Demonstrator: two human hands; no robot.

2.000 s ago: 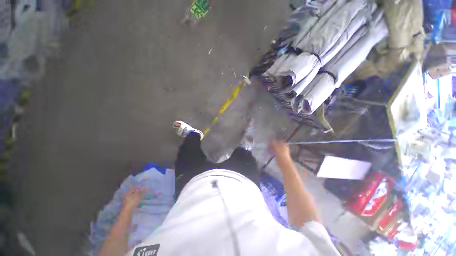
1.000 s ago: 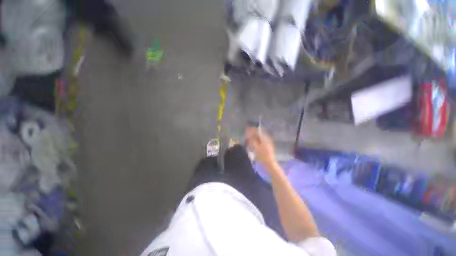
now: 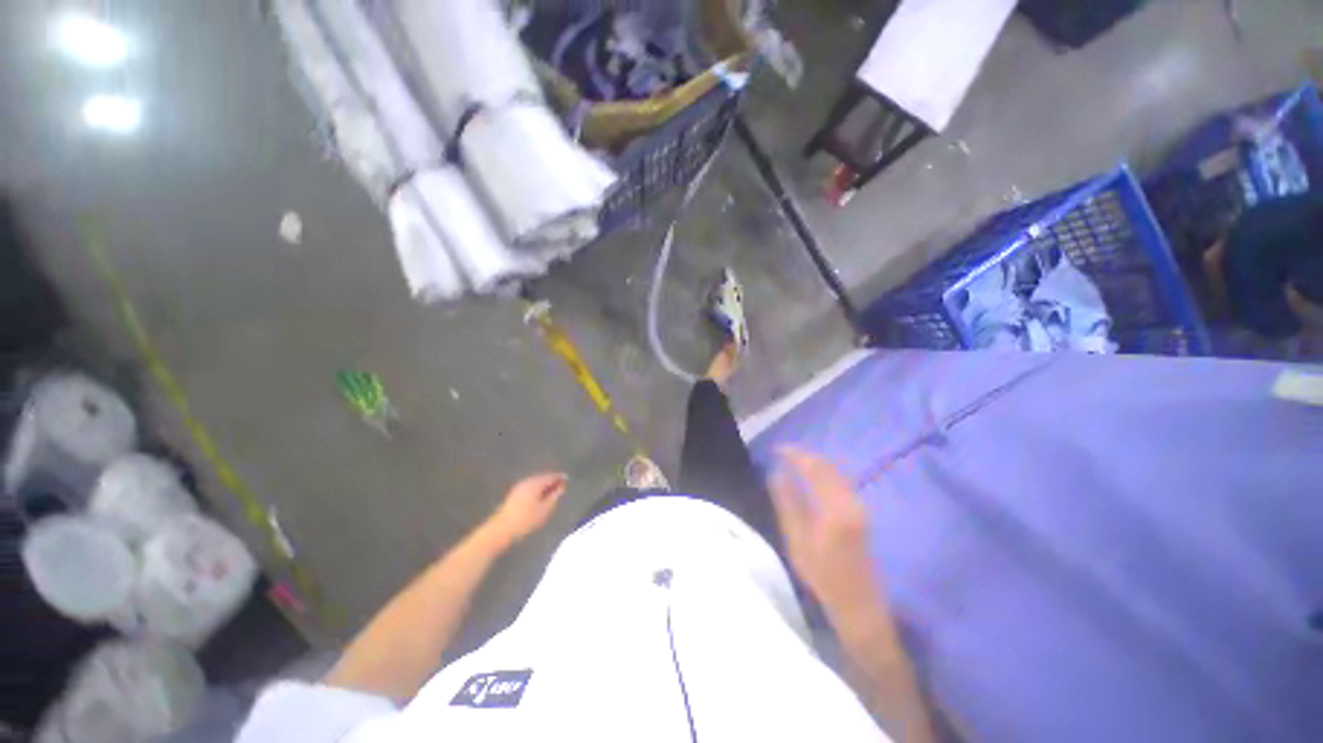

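My left hand (image 3: 534,505) is out over the floor left of my body, fingers loosely curled. No held thing shows, but the curled fingers may hide one. My right hand (image 3: 820,515) is blurred, with its fingers extended and nothing visible in it. It is beside or over the near left edge of a surface covered with purple-blue fabric (image 3: 1074,508); contact cannot be told.
White wrapped rolls (image 3: 508,174) lie beside a carton of dark items. A white-topped stool (image 3: 936,58) stands beyond. Blue crates (image 3: 1161,276) hold light blue cloth. A dark-clothed person (image 3: 1277,247) is at the far right. White bundles (image 3: 109,537) are left; a pale hose lies on the floor.
The view has turned right and the purple-blue surface now fills the right side. My left hand has come back into view. The item seen at my right hand a second ago no longer shows.
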